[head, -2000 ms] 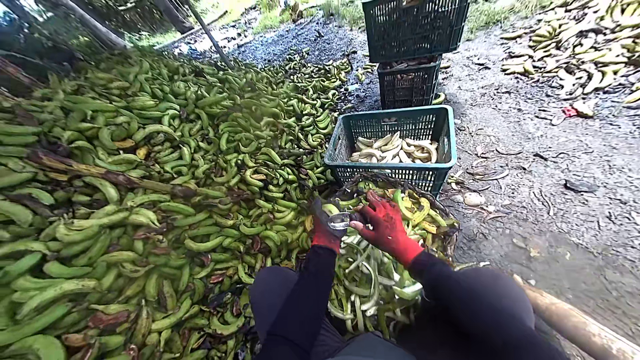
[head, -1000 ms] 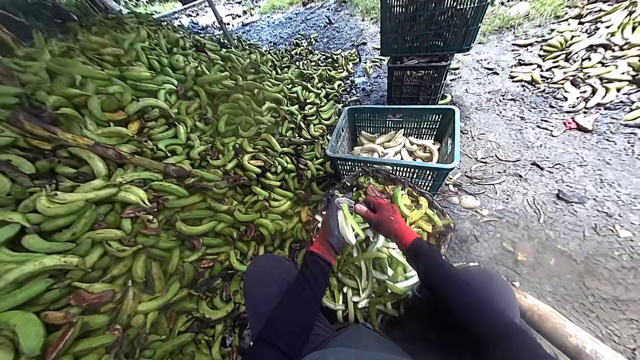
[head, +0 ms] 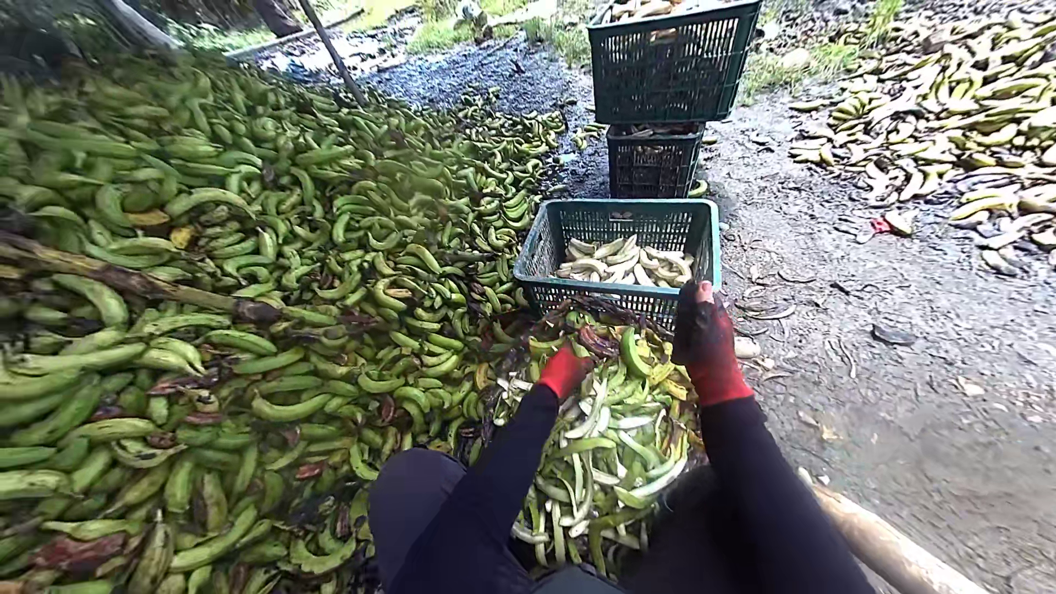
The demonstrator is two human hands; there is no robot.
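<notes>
My left hand (head: 569, 369), in a red and dark glove, reaches down into the heap of green plantain peels (head: 606, 462) between my legs; its fingers are partly hidden, and whether they hold anything does not show. Raised at the right side of the heap, my right hand (head: 708, 342) wears a like glove with a bare fingertip showing; its grip cannot be made out. Just beyond both hands stands a green plastic crate (head: 536, 247) with peeled plantains (head: 627, 262) in it. A green plantain (head: 634, 353) lies on the heap between the hands.
Unpeeled green plantains (head: 289, 404) cover the ground at left, with a brown stalk (head: 140, 280) across them. Stacked crates (head: 672, 70) stand behind the near crate. Another plantain pile (head: 949, 107) lies at the upper right, and a wooden pole (head: 891, 544) at the lower right.
My hands, close together over the peels a second ago, have moved apart. The right one is now up by the near crate's front corner. The pale piece seen at my left hand no longer shows.
</notes>
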